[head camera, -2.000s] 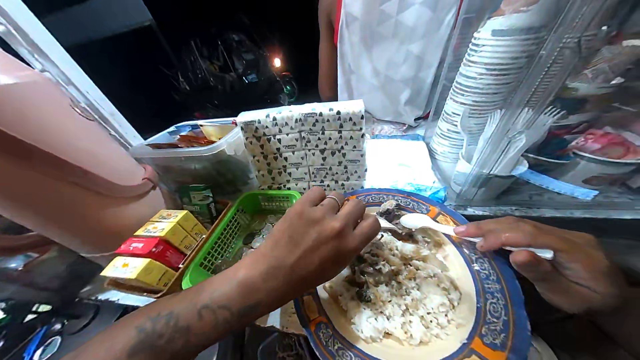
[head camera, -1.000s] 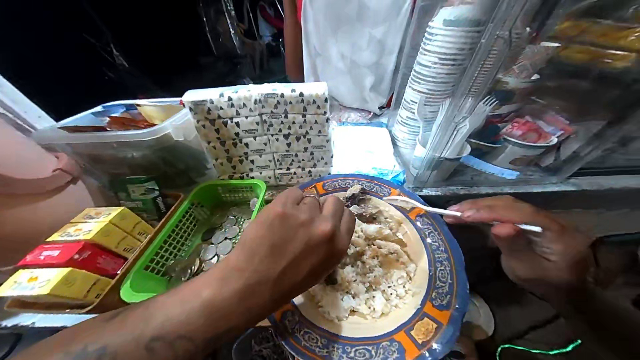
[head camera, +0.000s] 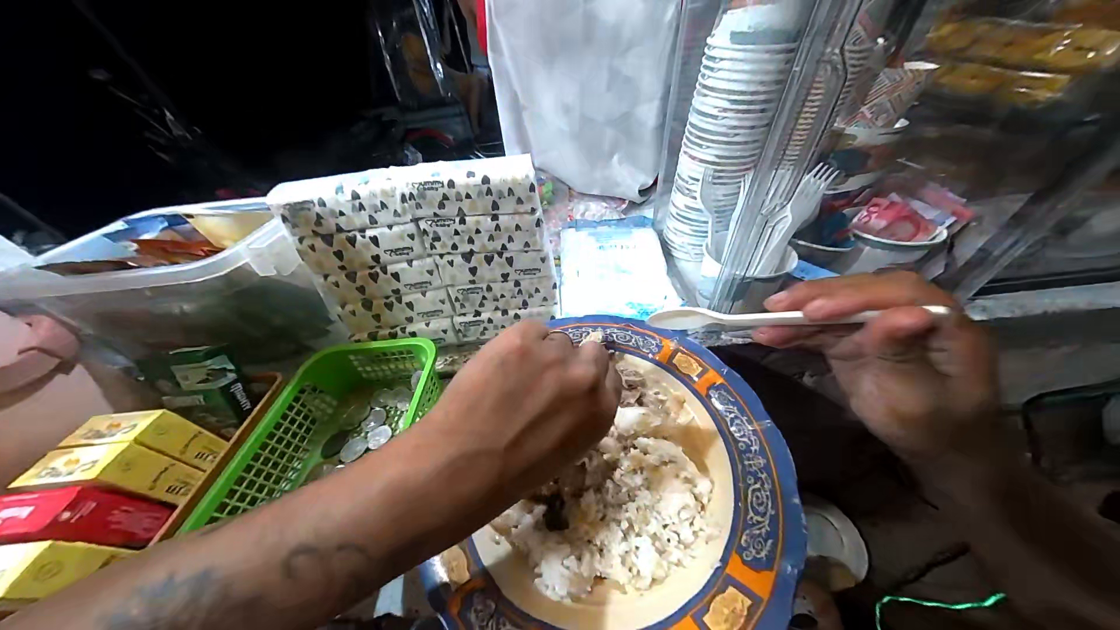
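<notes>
My left hand (head camera: 534, 398) is over the upper left part of a blue and orange patterned plate (head camera: 757, 490), its fingers curled together near the far rim. A small pale bit shows at the fingertips; whether they pinch it is hard to tell. Rice (head camera: 643, 516) with pieces of dark meat lies on the plate. My right hand (head camera: 892, 359) holds a white plastic spoon (head camera: 744, 319) by its handle, right of the plate. The bowl of the spoon is just past the plate's far rim, and no food shows on it.
A green plastic basket (head camera: 254, 464) of coins (head camera: 378, 437) stands left, beside small yellow and red boxes (head camera: 96, 516). Behind are a clear plastic tub (head camera: 289, 293), stacked tissue packs (head camera: 420, 254), a white packet (head camera: 612, 267), stacked cups (head camera: 726, 114) and plastic forks (head camera: 792, 219). A person's pale garment (head camera: 586, 87) shows beyond.
The spoon, earlier with its bowl over the food, is now beyond the far rim, lifted off by my right hand. My left hand stays over the plate. The view has shifted to the right.
</notes>
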